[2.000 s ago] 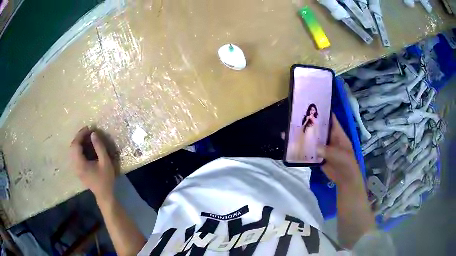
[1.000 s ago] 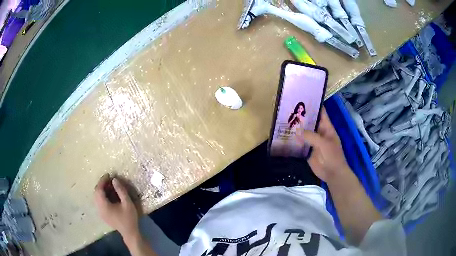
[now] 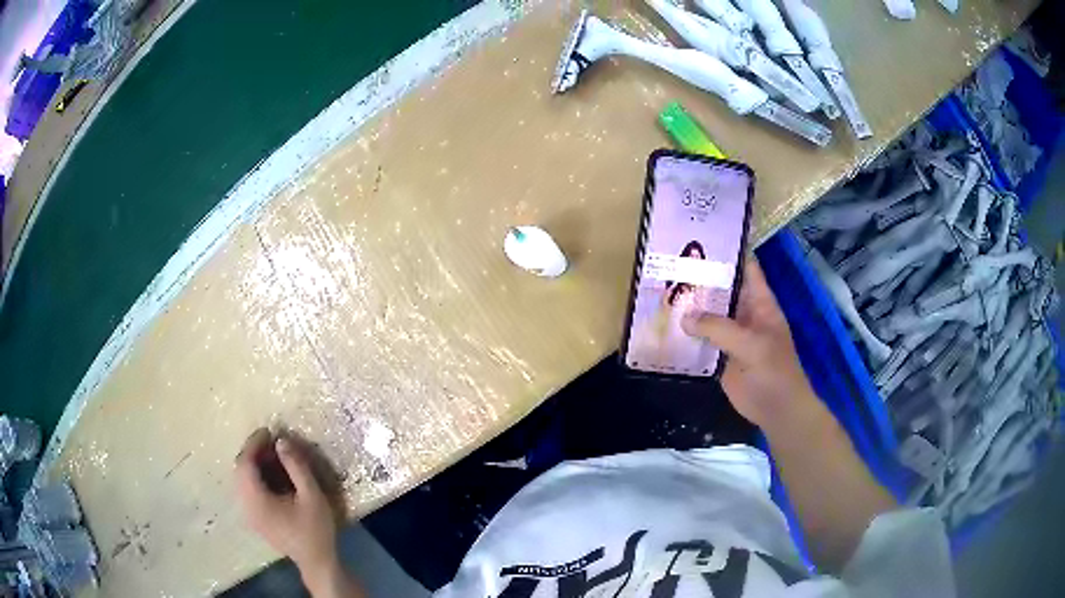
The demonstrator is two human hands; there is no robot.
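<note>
My right hand (image 3: 753,345) holds an upright black-edged smartphone (image 3: 689,263) over the bench's front edge, with the thumb on the lower screen. The lit screen shows a clock, a notification bar and a picture of a figure. My left hand (image 3: 290,496) rests on the bench at the lower left, fingers loosely curled and apart, with nothing seen in it. A white glue bottle (image 3: 537,252) with a green tip lies on the bench left of the phone. A green-yellow lighter (image 3: 689,131) lies behind the phone, its lower end hidden by it.
White-grey leg pieces (image 3: 689,68) lie on the tan bench (image 3: 432,210) at the back right. A blue crate (image 3: 818,315) of grey leg pieces is below right. A green conveyor belt (image 3: 222,152) curves at the left. Grey pieces (image 3: 53,532) sit at the left bench end.
The camera view has shifted, showing more belt and leg pieces. The phone screen now shows a clock and notification bar. The right thumb has come over the screen. The left hand stays on the bench.
</note>
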